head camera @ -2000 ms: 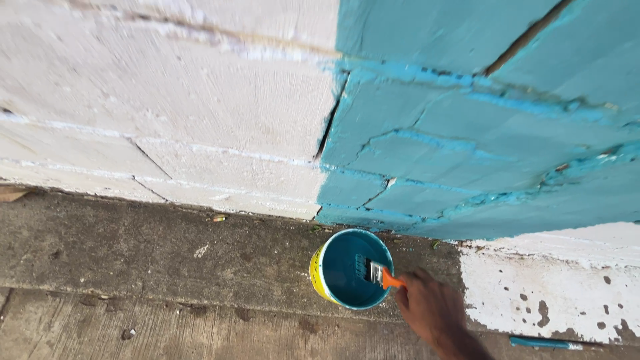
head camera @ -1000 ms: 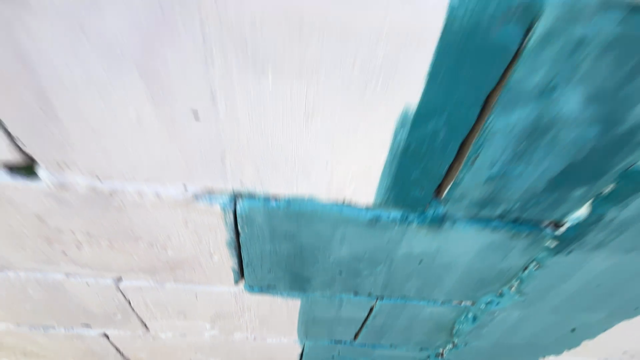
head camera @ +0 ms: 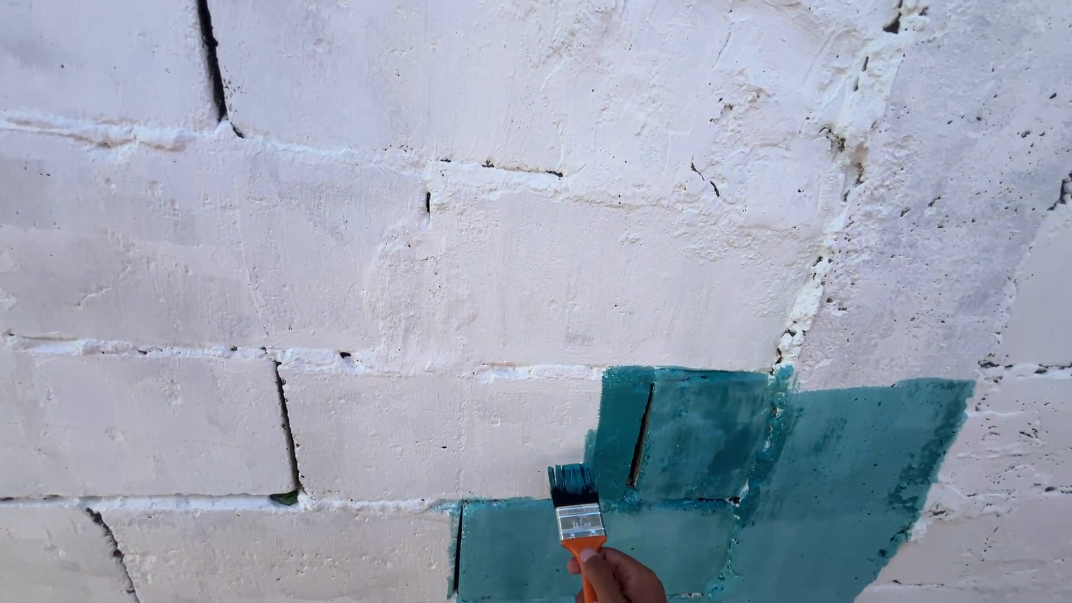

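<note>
My right hand [head camera: 624,578] at the bottom edge is shut on the orange handle of a flat paintbrush [head camera: 580,519]. The brush stands upright in view, its metal ferrule above my fingers and its dark bristles wet with teal paint at the tips. Those tips lie over the white block wall [head camera: 502,293], just left of the teal painted area [head camera: 703,435]; whether they touch the wall I cannot tell. Teal covers the lower right blocks and part of the rougher section beside them. My left hand is out of view.
Mortar joints and dark open cracks [head camera: 289,427] run between the blocks. A rough, whitish vertical seam [head camera: 816,285] divides the block courses from the pitted section on the right. A small green bit [head camera: 285,498] sits in a joint at lower left.
Two seconds ago my right hand held the brush in a bucket of teal paint on the ground. The brush is now up at the wall. The view has swung up to the wall, leaving the bucket out of sight.
</note>
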